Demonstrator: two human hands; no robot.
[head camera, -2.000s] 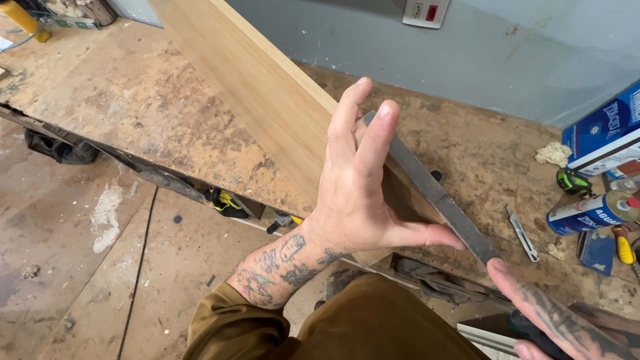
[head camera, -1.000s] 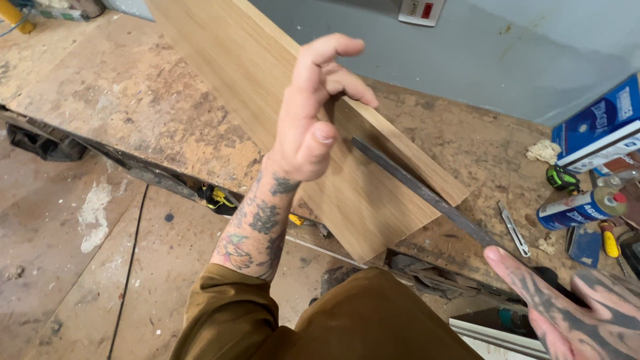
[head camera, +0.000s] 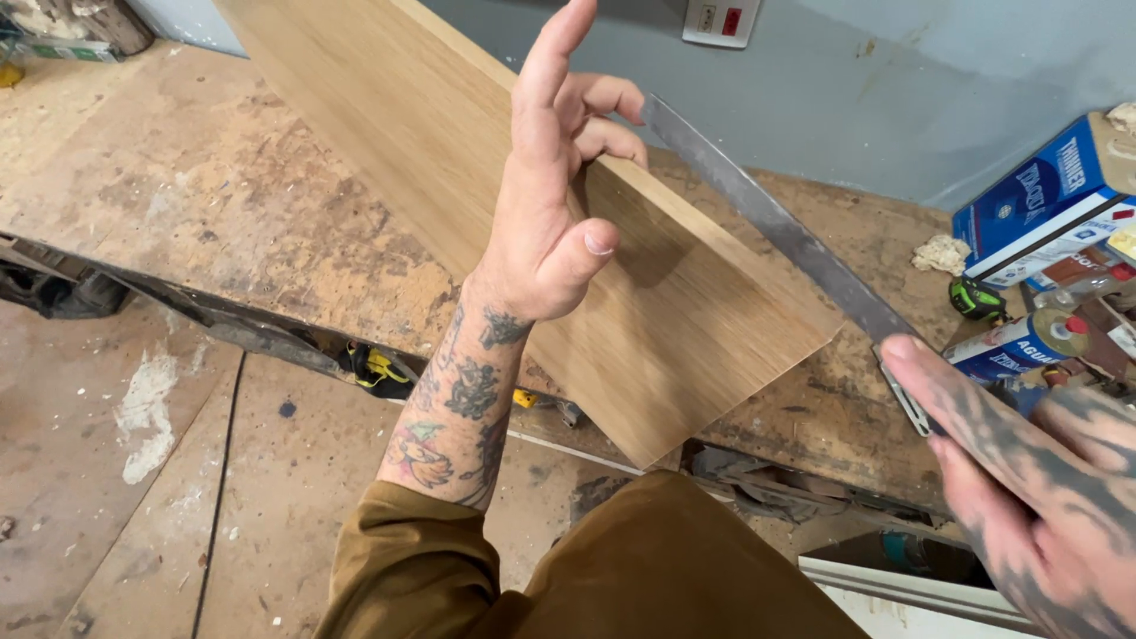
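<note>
A long wooden board (head camera: 674, 355) lies aslant over the workbench, its near corner past the front edge. My left hand (head camera: 559, 195) is at its far long edge, thumb and index finger raised and the other fingers curled over that edge. In my right hand (head camera: 1038, 479) is a flat metal file (head camera: 781, 222), gripped at its near end with the index finger laid along it. The file slants up and left just beyond the board's edge, its tip close to my left fingertips. Its handle is hidden in my right hand.
On the worn workbench (head camera: 177, 177), a utility knife (head camera: 905, 399) lies partly under my right hand. A blue thinner can (head camera: 1034, 204), a solvent bottle (head camera: 1021, 346) and a green-black tape measure (head camera: 976, 300) stand at right. The wall with a socket (head camera: 721, 19) rises behind.
Since two seconds ago the file has gone from under my left thumb to beyond the board's edge. My left hand has turned, and more of the board's face shows.
</note>
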